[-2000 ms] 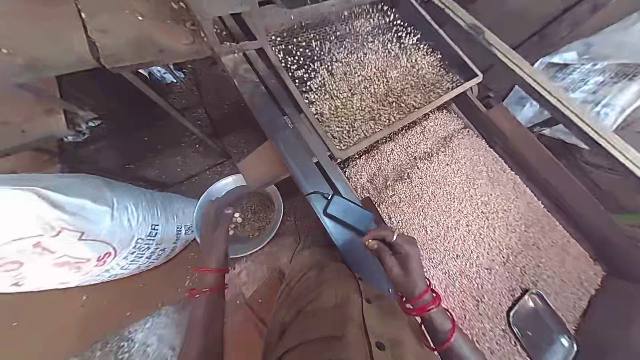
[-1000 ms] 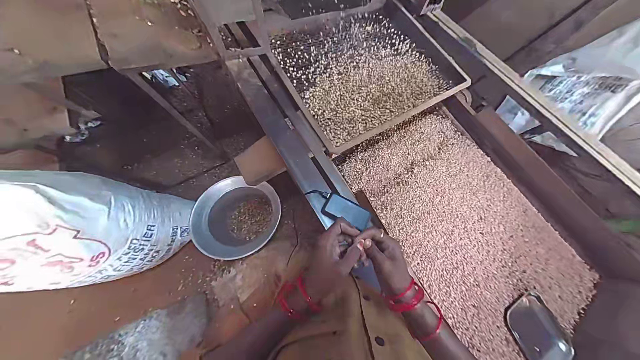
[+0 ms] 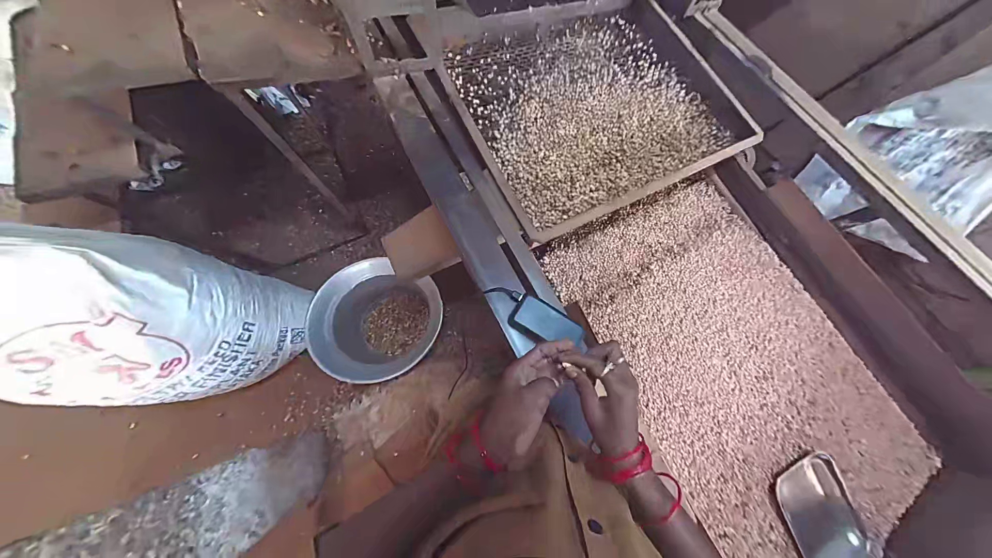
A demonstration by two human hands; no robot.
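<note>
My left hand [image 3: 527, 403] and my right hand [image 3: 608, 395] meet over the metal rail at the lower middle. A small pale piece, perhaps a nut kernel, sits between the right thumb and fingers; the left fingers are curled beside it, and whether they hold anything is hidden. Just beyond the hands a blue phone-like device [image 3: 546, 322] with a black cable lies on the rail. To the right, a broad bed of pinkish kernels [image 3: 736, 333] spreads below a framed metal sieve [image 3: 643, 194] heaped with paler kernels.
Left of the rail stands a round metal basin [image 3: 333, 349] with some brownish kernels, touching a full white woven sack [image 3: 232, 287] that bears printing. A metal scoop or tray [image 3: 814, 496] rests on the kernels at the lower right. Plastic sheeting [image 3: 938, 147] lies beyond the right-hand rail [image 3: 845, 139].
My left hand was over the basin two seconds ago; it has moved right to meet my right hand beside the device. The kernels in the sieve have shifted.
</note>
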